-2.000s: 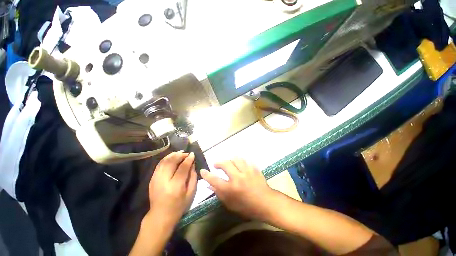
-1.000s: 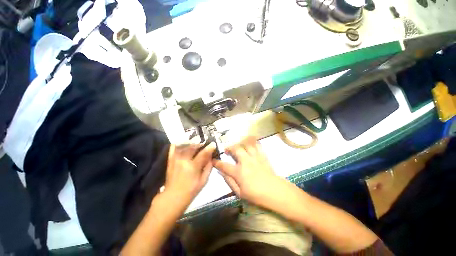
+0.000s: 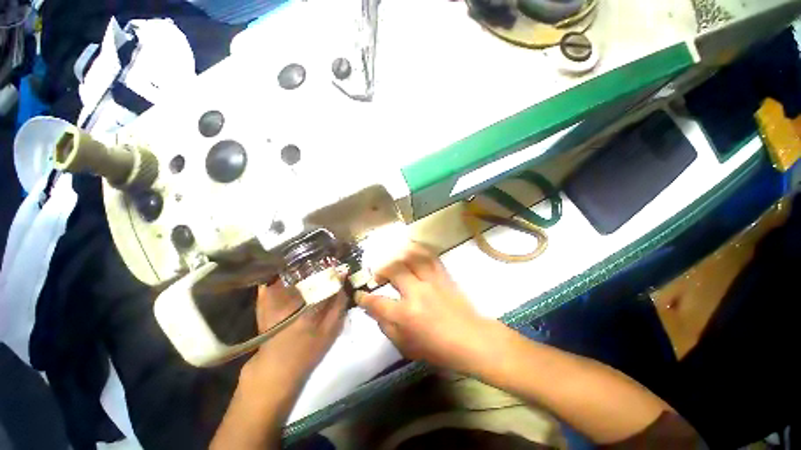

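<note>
The cream sewing machine head (image 3: 351,132) spans the view, with a green front band. Its presser foot and needle area is mostly hidden under the head's left end, beside a bright glow. A large black garment piece (image 3: 158,325) lies left of the needle. My left hand (image 3: 303,325) is partly behind the pale guard loop, its fingertips partly hidden at a small dark edge of cloth below the needle area. My right hand (image 3: 422,303) has thumb and fingers closed at the same dark edge from the right. The two hands' fingertips are close together.
Scissors with green and orange-tan handle loops (image 3: 509,252) lie right of my right hand. A dark smartphone (image 3: 632,176) lies farther right, near an orange-yellow block (image 3: 780,132). The table's green edge (image 3: 606,264) runs below them. White fabric (image 3: 35,255) lies at far left.
The view has shifted and the machine head appears lower and farther left than one second ago. My left hand is now partly covered by the guard loop. Both hands remain by the needle area.
</note>
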